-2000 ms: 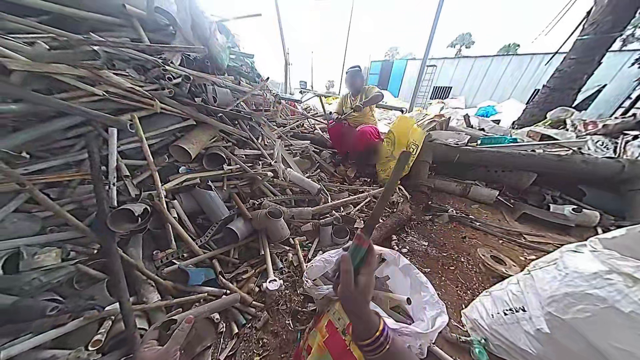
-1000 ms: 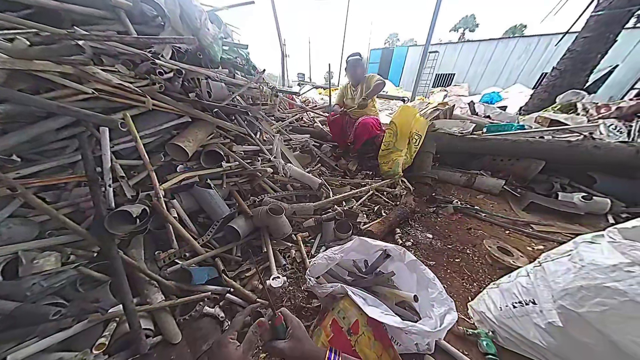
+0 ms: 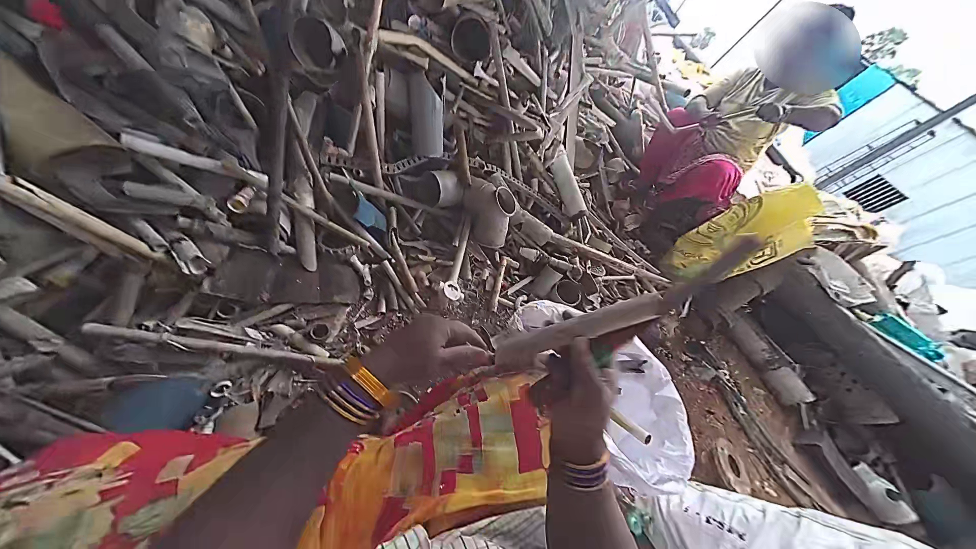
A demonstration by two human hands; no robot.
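Note:
A length of grey-brown plastic pipe [image 3: 579, 332] slants across the middle, above my lap. My right hand [image 3: 577, 393] is closed around it from below, together with the green and red handle of a long blade. The blurred blade [image 3: 717, 271] points up and right past the pipe's far end. My left hand [image 3: 438, 351] is at the pipe's near end, thumb and fingers close together; whether it grips the end is unclear. Just beyond and beneath my right hand stands a white woven sack [image 3: 656, 415], with a thin pipe piece [image 3: 630, 427] at its mouth.
A large heap of scrap pipes [image 3: 427, 114] fills the left and centre. A person [image 3: 732, 130] sits at the upper right, beside a yellow sack [image 3: 751, 229]. A thick dark trunk or pipe [image 3: 877, 366] lies on the right. Another white sack [image 3: 747, 522] is at the bottom right.
The view has tilted strongly and dropped. A second ago my hands were low together beside the white sack, with the green-handled tool; now the pipe length is in my right hand too.

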